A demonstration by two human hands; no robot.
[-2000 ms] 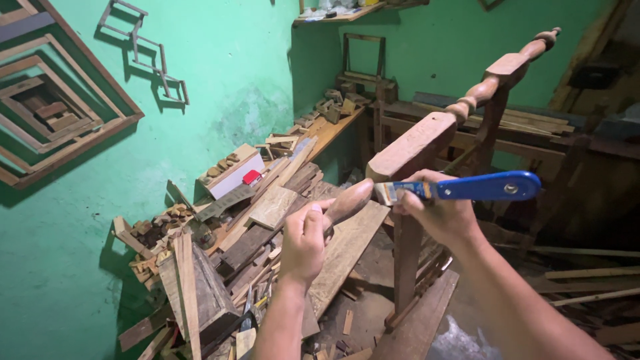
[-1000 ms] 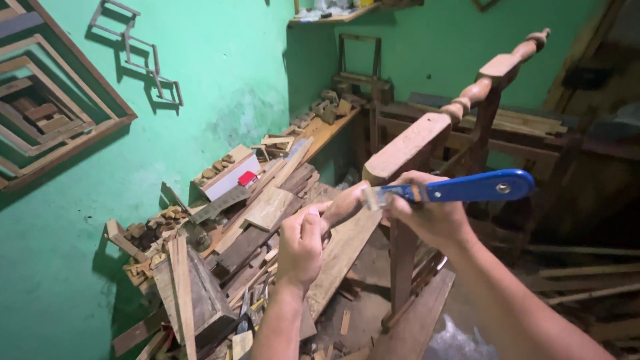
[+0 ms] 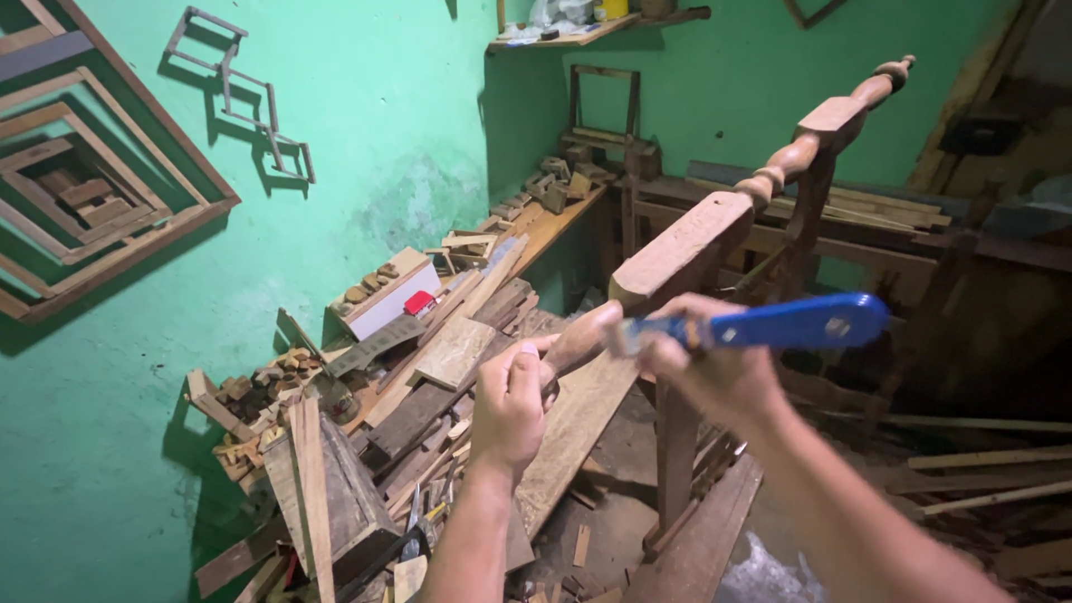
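Observation:
A turned wooden post (image 3: 682,244) with square blocks and rounded beads slopes from the middle up to the upper right, resting on a wooden stand (image 3: 677,452). My left hand (image 3: 512,402) grips its near tapered end. In my right hand (image 3: 712,360) is a hand tool with a blue handle (image 3: 804,322), held crosswise. The tool's blurred head lies against or just beside the tapered part, near the square block; its exact kind and whether it touches cannot be told.
Wood offcuts and boards (image 3: 456,352) are heaped on a bench along the green wall at left. Nested wooden frames (image 3: 159,205) hang on that wall. A shelf (image 3: 586,35) juts out above the corner. Long wood strips (image 3: 988,456) lie at the lower right.
Both hands keep their hold, the left on the post's end and the right on the blue-handled tool. The tool's head has shifted slightly along the tapered part.

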